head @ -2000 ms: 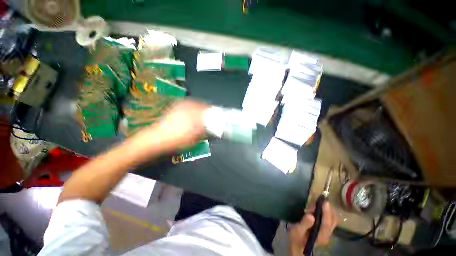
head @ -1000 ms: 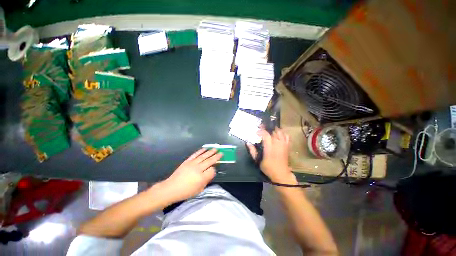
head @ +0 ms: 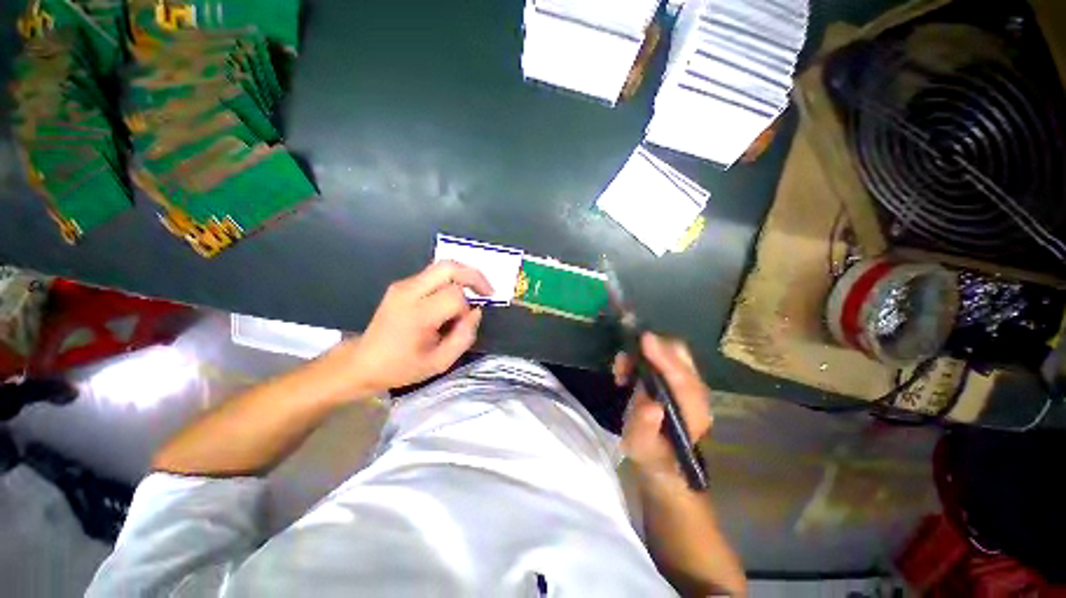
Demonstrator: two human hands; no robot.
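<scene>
A white panel (head: 491,266) lies on the dark green bench top with a green circuit board (head: 563,290) at its right end. An orange tab (head: 523,284) shows where they meet. My left hand (head: 427,321) rests at the white panel's left part, fingertips on it, fingers bent. My right hand (head: 669,403) holds the soldering iron (head: 669,418) by its black handle. The iron's shaft points up and left to the board's right end; whether its tip touches is too blurred to tell.
Green-brown board piles (head: 210,129) lie at the left. Rows of white panels (head: 731,76) stand upper right, with a few loose white panels (head: 652,201) below them. At the right are a cardboard sheet (head: 786,280), a red-and-white banded can (head: 891,310) and a black fan grille (head: 953,158).
A white panel now lies beside the green board. My left hand has moved from the board onto the panel. My right hand has left the loose panels and points the iron toward the board.
</scene>
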